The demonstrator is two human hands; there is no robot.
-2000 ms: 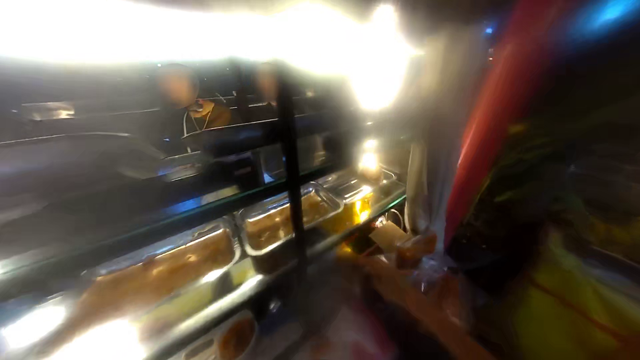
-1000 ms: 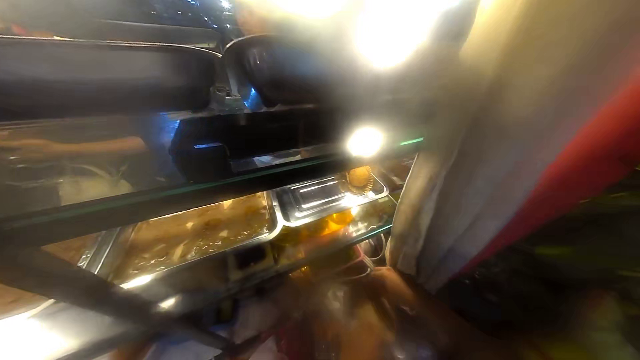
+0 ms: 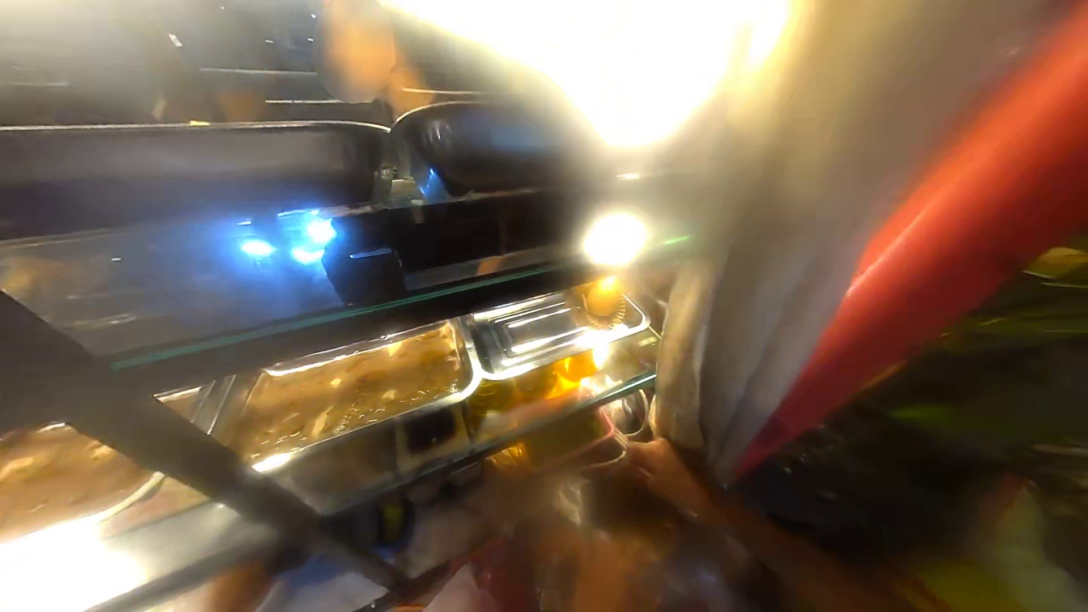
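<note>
A blurred hand, apparently my right hand (image 3: 659, 472), is by the rims of round containers (image 3: 629, 416) below the glass shelf, its forearm running to the lower right. Whether it holds anything cannot be told. Skin-toned blurs lie along the bottom edge; I cannot tell whether one is my left hand. Behind the glass, a metal tray of brown food in sauce (image 3: 365, 387) sits beside a smaller shiny metal tray (image 3: 535, 331). A round orange-brown item (image 3: 603, 302) is at that smaller tray's right end. Another tray of brown food (image 3: 59, 476) is at the left.
A glass shelf edge (image 3: 340, 319) crosses above the trays, and a dark diagonal bar (image 3: 195, 459) stands in front. Dark large pans (image 3: 187, 166) are behind. A pale curtain-like sheet (image 3: 697, 365) and a red fabric or plastic strip (image 3: 935, 229) hang at the right. Bright lamps glare above.
The view has shifted strongly and come nearer to the trays since the oldest frame. The blurred hand now shows by the round rims; its own movement is not plain.
</note>
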